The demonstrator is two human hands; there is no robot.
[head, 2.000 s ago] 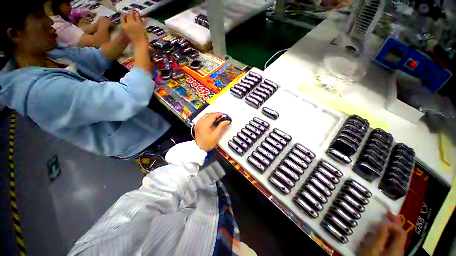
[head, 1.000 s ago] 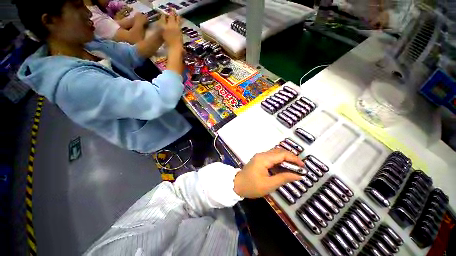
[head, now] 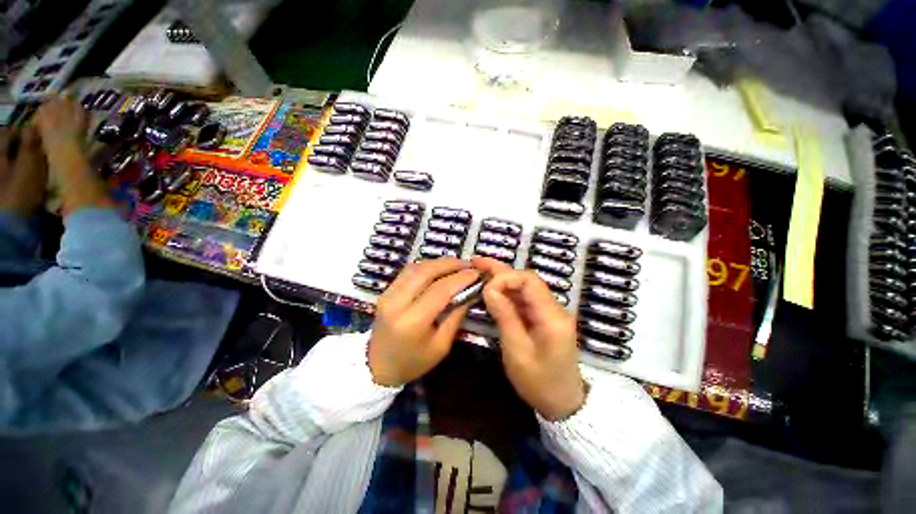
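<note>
My left hand (head: 417, 319) holds a small glossy dark oval unit (head: 466, 293) with a bright edge, above the near rows of the tray. My right hand (head: 532, 331) is beside it, its fingertips at the unit's upper end; whether they grip it cannot be told. The white tray (head: 668, 329) lies under and beyond both hands. Rows of dark units (head: 609, 299) with silvery highlights lie along its near side, partly hidden by my hands. One single unit (head: 414, 180) lies apart. Darker stacked units (head: 623, 173) stand at the far right, and two short rows (head: 360, 141) at the far left.
A person's sleeve (head: 62, 291) and hands are at left, near loose units on a colourful sheet (head: 223, 196). Behind are a round clear container (head: 509, 28) and a white box (head: 655, 66). Right of the tray are yellow strips (head: 804, 226), a slim pen-like item (head: 766, 319) and another packed tray (head: 862, 241).
The view has turned right. My left hand has lifted a unit from the near rows and moved it toward the wearer's middle. My right hand has come into view beside it.
</note>
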